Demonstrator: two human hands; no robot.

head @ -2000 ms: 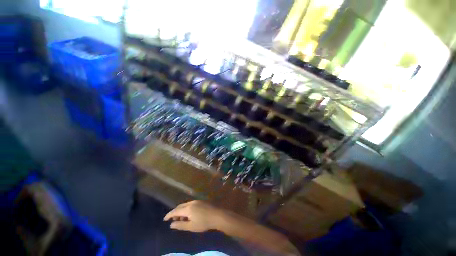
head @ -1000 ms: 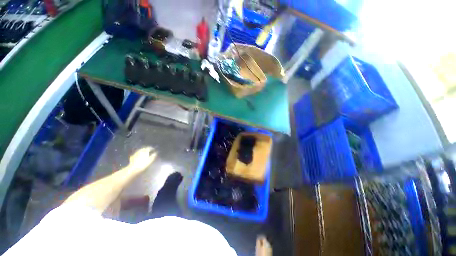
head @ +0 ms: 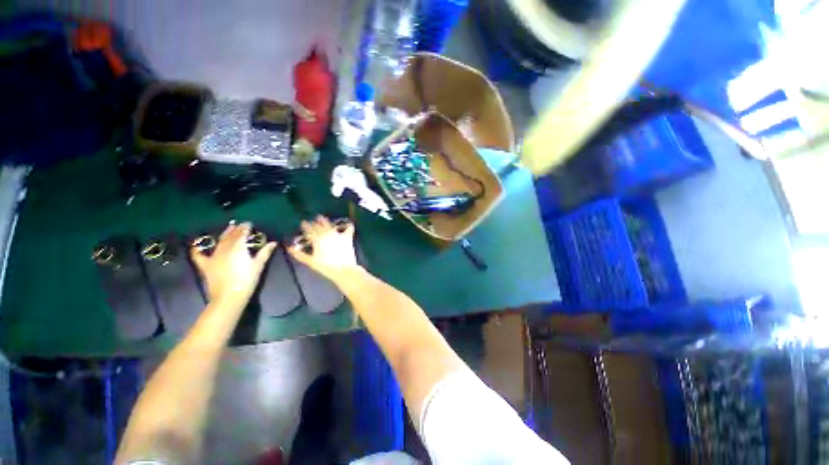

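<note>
Several long dark panels point(head: 131, 300) with rounded ends lie side by side in a row on the green bench, each with a brass-coloured ring at its far end. My left hand point(head: 229, 269) lies over panels in the middle of the row, fingers spread near the rings, covering part of them. My right hand point(head: 326, 249) lies over the right end of the row, fingers apart at the ring ends. Neither hand visibly lifts a panel.
Behind the row are a dark-filled box point(head: 171, 116), a speckled silver box point(head: 238, 133), a red bottle point(head: 314, 95), a clear bottle point(head: 356, 125) and a white trigger tool point(head: 360, 189). An open carton point(head: 477, 198) holds small parts and a dark corded tool. Blue crates point(head: 595, 259) stand at right.
The view has turned from the rack to the bench and come closer. Both hands are now on the row of panels; before, one arm was over the floor.
</note>
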